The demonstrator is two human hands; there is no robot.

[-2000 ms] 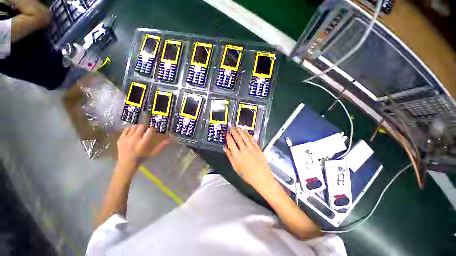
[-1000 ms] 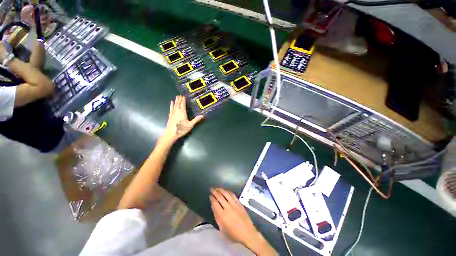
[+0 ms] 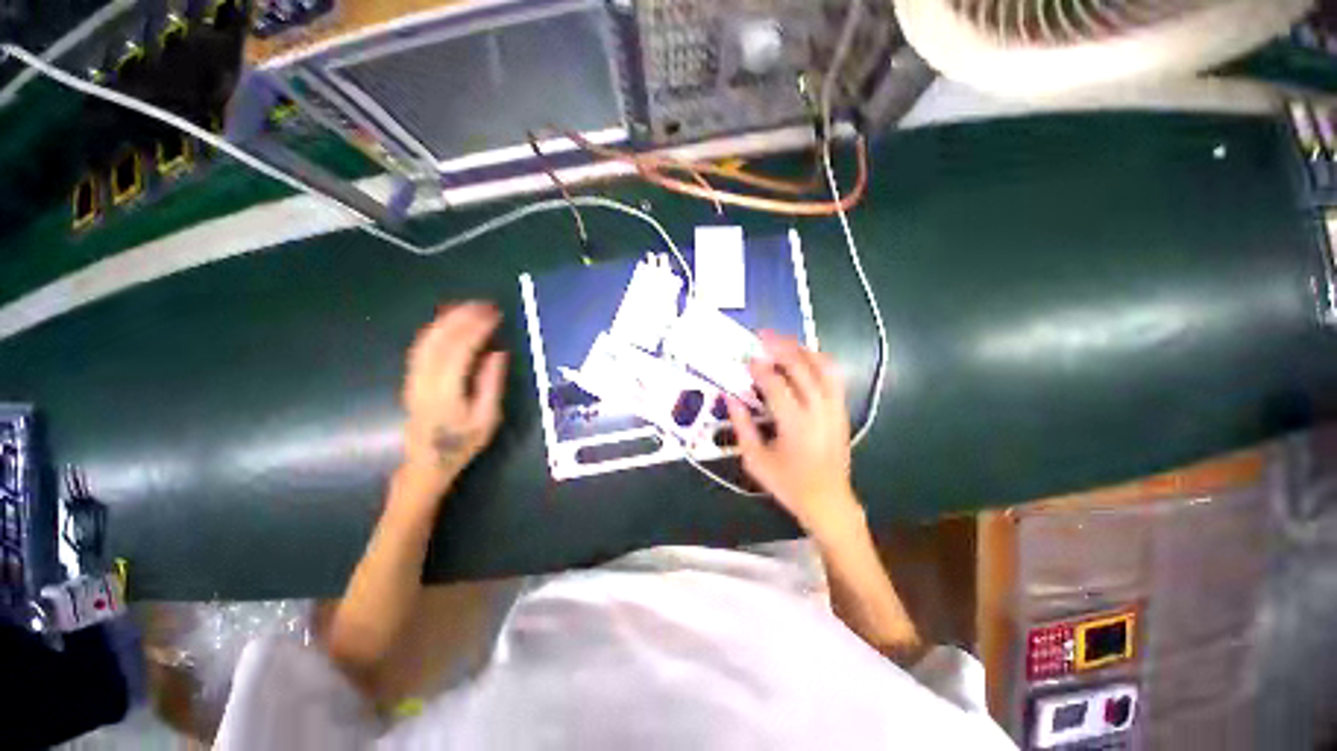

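The test fixtures (image 3: 569, 308), blue plates with white slotted edges, lie on the dark green bench in front of me. Two white phone backs (image 3: 628, 376) lie face down on them, the right one (image 3: 714, 349) partly under my fingers. A small white block (image 3: 720, 266) lies at the fixture's upper part. My right hand (image 3: 796, 430) is at the right phone, fingers bent over its edge; whether it grips is unclear. My left hand (image 3: 452, 387) is left of the fixture, empty, fingers apart and slightly blurred.
The radio tester (image 3: 484, 91) stands behind, with orange-brown cables (image 3: 733, 198) and a white cable (image 3: 875, 316) looping around the fixture. A fan (image 3: 1092, 33) is at top right. Yellow-framed phones (image 3: 129, 173) show at upper left. A red keypad phone (image 3: 1081, 646) lies on the carton surface.
The view has turned right to the fixtures. My left hand has moved away from the phone tray to beside the fixture. My right hand has moved from the bench onto the right phone.
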